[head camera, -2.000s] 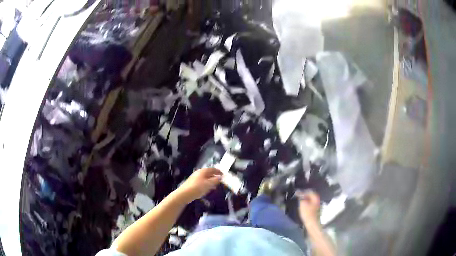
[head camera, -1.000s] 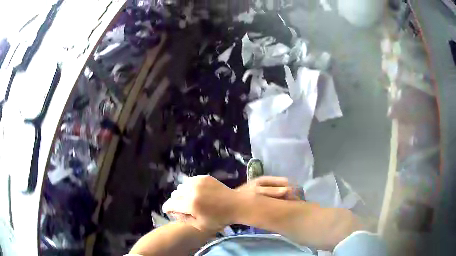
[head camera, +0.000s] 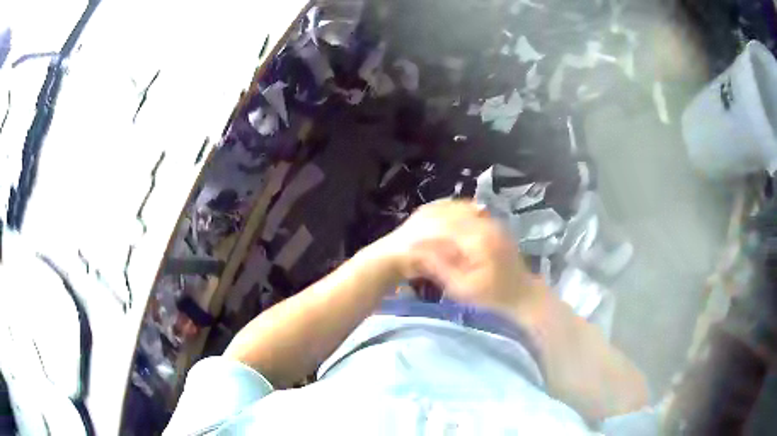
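Note:
My left hand (head camera: 430, 230) and my right hand (head camera: 494, 260) are close together in front of my waist. They overlap and are motion-blurred, so most fingers cannot be told apart. No held thing shows clearly between them. Just beyond them, a heap of crumpled pale offcuts (head camera: 537, 228) lies on the dark, littered floor.
The cutting table (head camera: 183, 111) curves along the left, with pale-topped stacks and dark gaps between them. Below its edge are scraps and a pale wooden bar (head camera: 247, 247). A white bucket-like container (head camera: 731, 119) stands at the upper right. Grey floor (head camera: 652, 213) shows at the right.
The view has shifted; more table and a white container now show. My hands were apart two seconds ago, the left at a pale scrap; they then crossed and now overlap at the middle.

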